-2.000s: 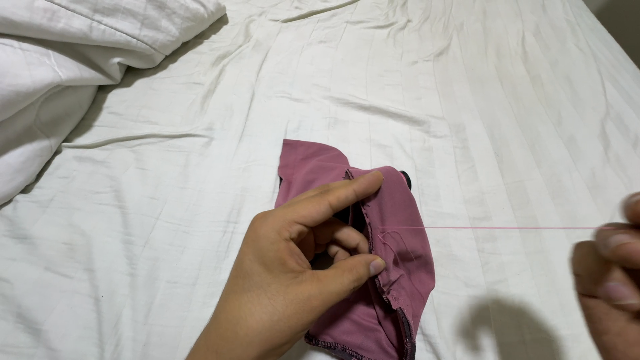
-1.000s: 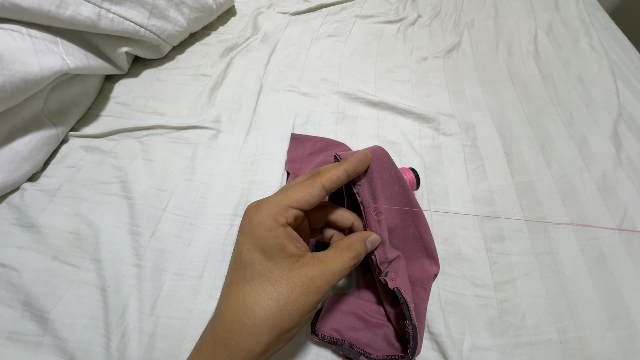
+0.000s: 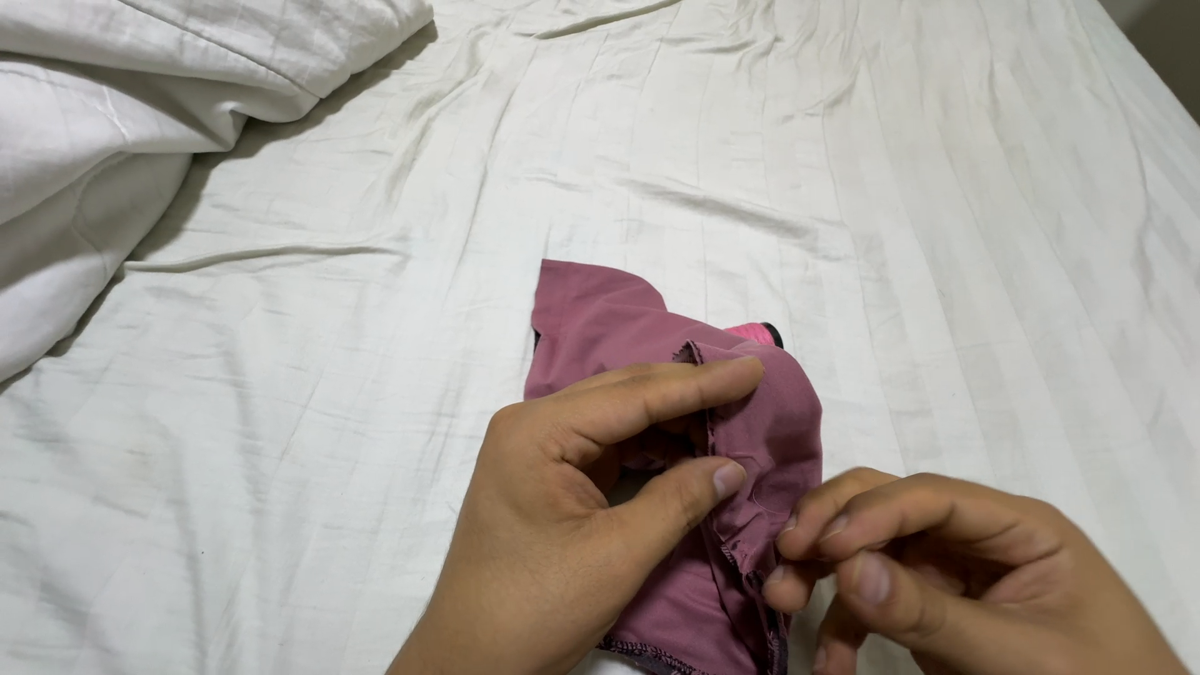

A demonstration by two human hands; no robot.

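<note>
A mauve piece of fabric (image 3: 600,323) with dark overlock stitching along its edges lies bunched at the lower middle. My left hand (image 3: 600,487) grips its folded seam between thumb and fingers, the forefinger lying over the top layer. Close to the fabric's right edge is my right hand (image 3: 937,553), its fingers curled and the fingertips at the cloth; whether it pinches a needle or thread cannot be told. Behind the fabric's upper right edge, a spool of pink thread (image 3: 753,332) with a black end shows in part.
A white striped bed sheet (image 3: 937,281) with wrinkles lies under everything. At the upper left a white quilt (image 3: 122,122) is heaped in thick folds. The bed's edge runs down the far upper right.
My right hand, out of view one second ago, is back beside the fabric. The pink thread that stretched out to the right no longer shows taut. My left hand keeps its grip on the cloth.
</note>
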